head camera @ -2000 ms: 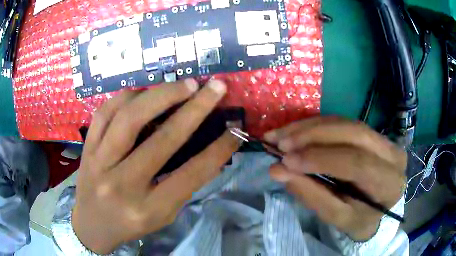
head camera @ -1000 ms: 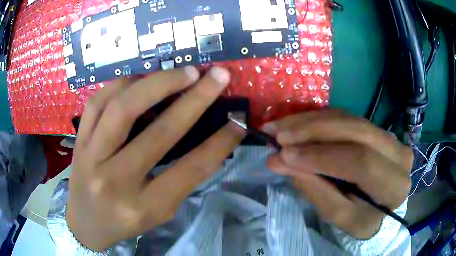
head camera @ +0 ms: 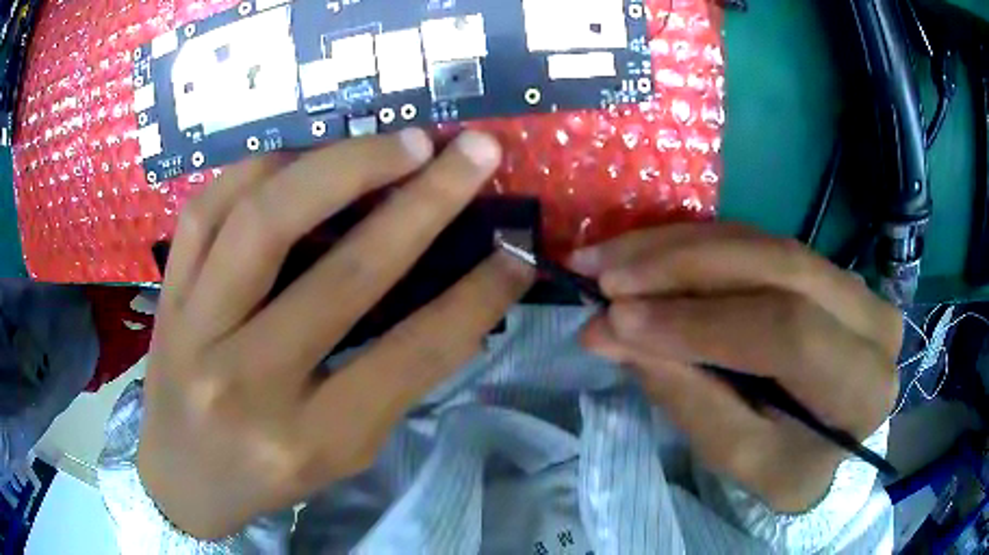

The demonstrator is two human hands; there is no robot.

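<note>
A black plastic housing (head camera: 434,276) lies at the front edge of the red bubble wrap, mostly hidden under my left hand (head camera: 315,336). My left hand is spread over it and holds it down, thumb along its near side. A small grey pad (head camera: 514,235) sits at the housing's right end. My right hand (head camera: 748,352) holds black tweezers (head camera: 759,390) like a pen. Their bright metal tips are at the grey pad, beside my left thumb tip. Whether the tips grip the pad cannot be told.
A long dark circuit board (head camera: 401,81) with bright white areas lies on the red bubble wrap (head camera: 618,163) behind my hands. A thick black tool (head camera: 889,119) with a metal nose lies on the green mat (head camera: 775,108) at the right. White cord (head camera: 938,352) hangs at the right.
The board, housing and wrap have shifted slightly up in the picture. The tweezer tips stay at the grey pad, with a small change of angle. Both hands keep their holds.
</note>
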